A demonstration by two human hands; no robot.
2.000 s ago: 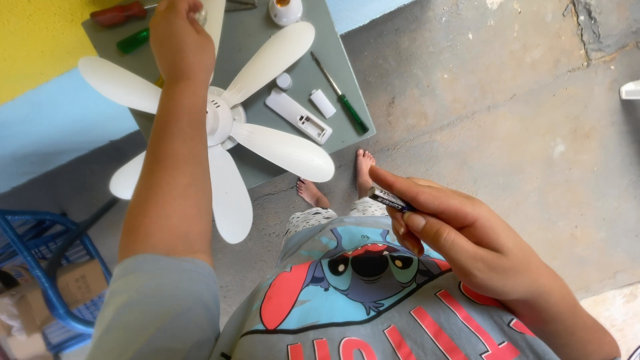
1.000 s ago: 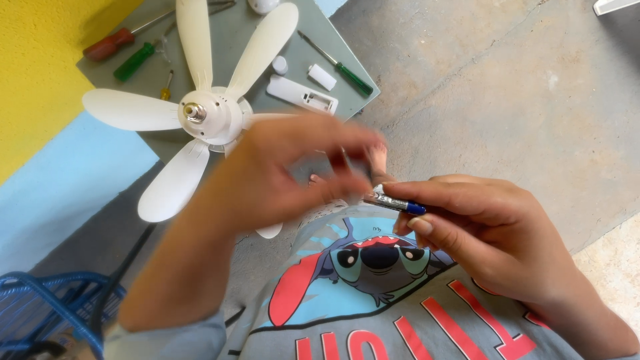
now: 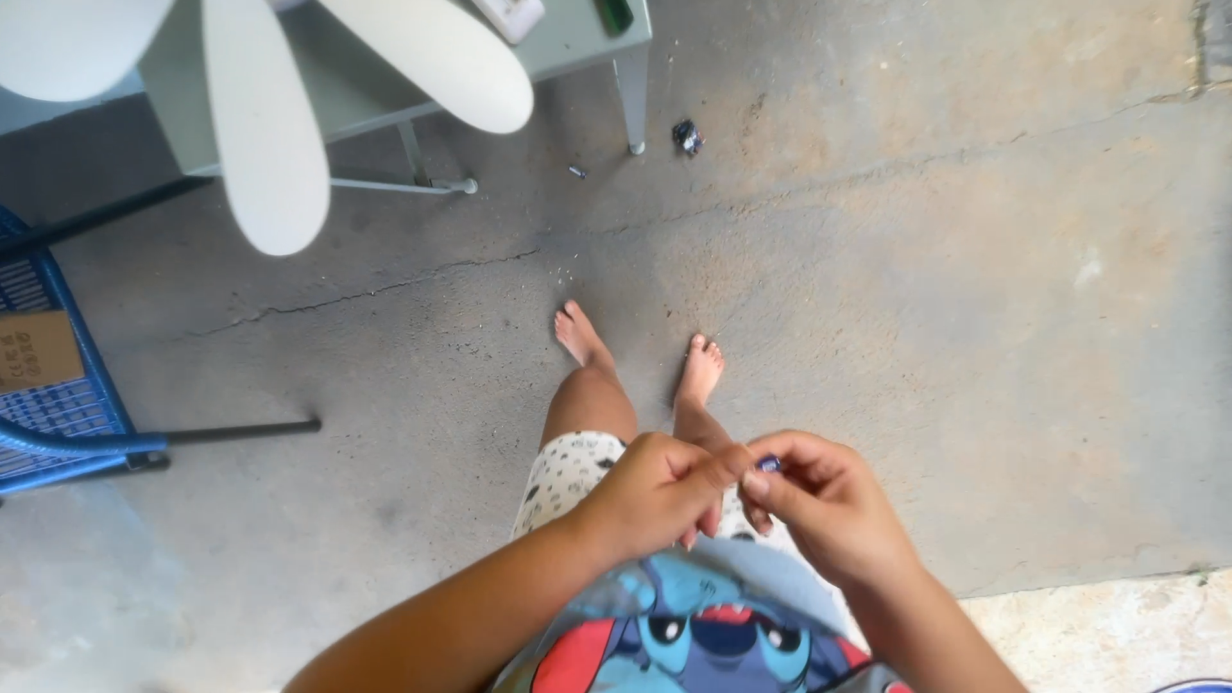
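My right hand [image 3: 828,500] pinches a small battery [image 3: 768,464], of which only a blue end shows between thumb and index finger. Against it, my left hand [image 3: 664,491] has its thumb and index fingertips together at the same spot; whether they grip the battery too is hidden. Both hands are in front of my shorts, above the printed shirt. At the upper left, white fan blades [image 3: 269,135] reach past the edge of a grey-green table [image 3: 577,53]. Part of a white remote control [image 3: 512,13] and a green screwdriver handle [image 3: 614,13] lie on that table.
On the concrete floor lie a small battery-like object [image 3: 577,171] and a crumpled dark scrap [image 3: 688,137], near the table legs. A blue woven chair [image 3: 106,385] at the left holds a cardboard box [image 3: 38,351]. My bare feet are below the table's edge.
My left hand, over the fan two seconds ago, has come down to meet my right hand at the battery. The view has tilted down toward the floor.
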